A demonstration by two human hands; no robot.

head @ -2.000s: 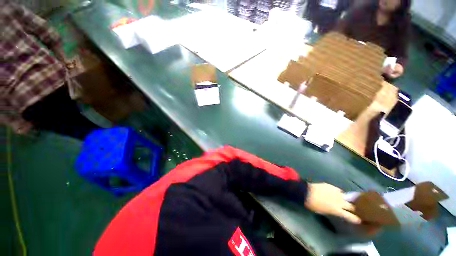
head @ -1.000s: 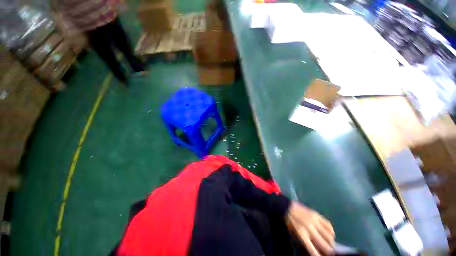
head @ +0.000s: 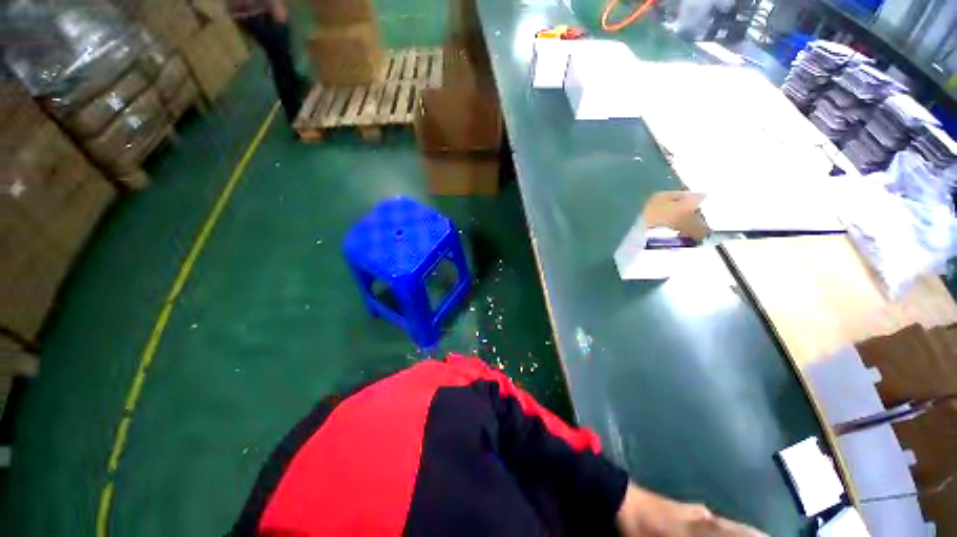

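My left hand [head: 682, 518] is at the bottom edge of the view, over the green bench [head: 672, 367]. Its fingers are cut off by the edge, so I cannot tell whether it holds anything. My right hand is out of the picture. A small open white carton [head: 642, 255] with its brown flap up sits alone on the bench, beyond my hand, with something dark inside. Small white leaflets [head: 810, 475] lie at the lower right, beside the board.
White cartons [head: 603, 84] and a tan board [head: 787, 278] carrying open cartons [head: 923, 362] are on the bench. A blue stool [head: 404, 252] stands left of it. Behind are brown boxes [head: 460, 136], a pallet [head: 373, 94] and a person's legs [head: 275, 63].
The view has swung left, away from the brown-flapped cartons my left hand was at earlier. My hand is now lower and partly cut off. The person in plaid is now mostly out of view.
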